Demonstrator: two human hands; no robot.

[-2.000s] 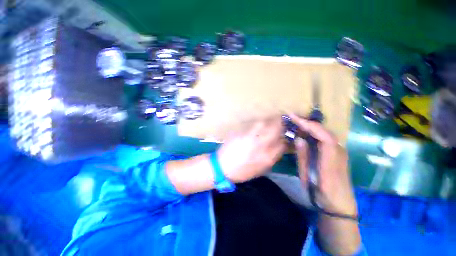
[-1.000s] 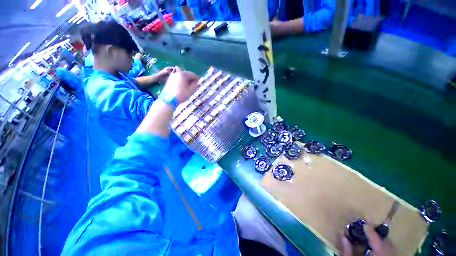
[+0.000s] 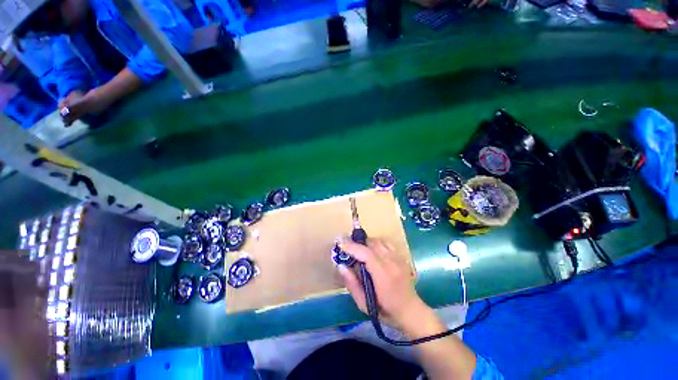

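My right hand point(image 3: 386, 280) holds a black soldering iron point(image 3: 358, 236) with its metal tip pointing away over the tan cardboard mat point(image 3: 297, 256). The same hand also grips a dark round housing point(image 3: 343, 254) with its fingertips. A blurred brown shape at the left edge, against the stacked clear trays point(image 3: 111, 289), appears to be my left hand point(image 3: 18, 315); it is cut off and its fingers cannot be made out. The trays hold rows of small pale parts. Several round housings point(image 3: 212, 254) stand left of and on the mat's left edge.
A solder spool point(image 3: 146, 245) lies beside the trays. Right of the mat are more housings point(image 3: 426, 215), tip-cleaning wool point(image 3: 488, 199), a white disc with cable point(image 3: 457, 249) and a black station point(image 3: 615, 206). A white post point(image 3: 89, 178) rises at left. Another person's hands point(image 3: 78, 107) show at upper left.
The view has swung right and down from the neighbouring worker to the bench. My left hand, at the trays' far end a second ago, is now a blur at the left edge.
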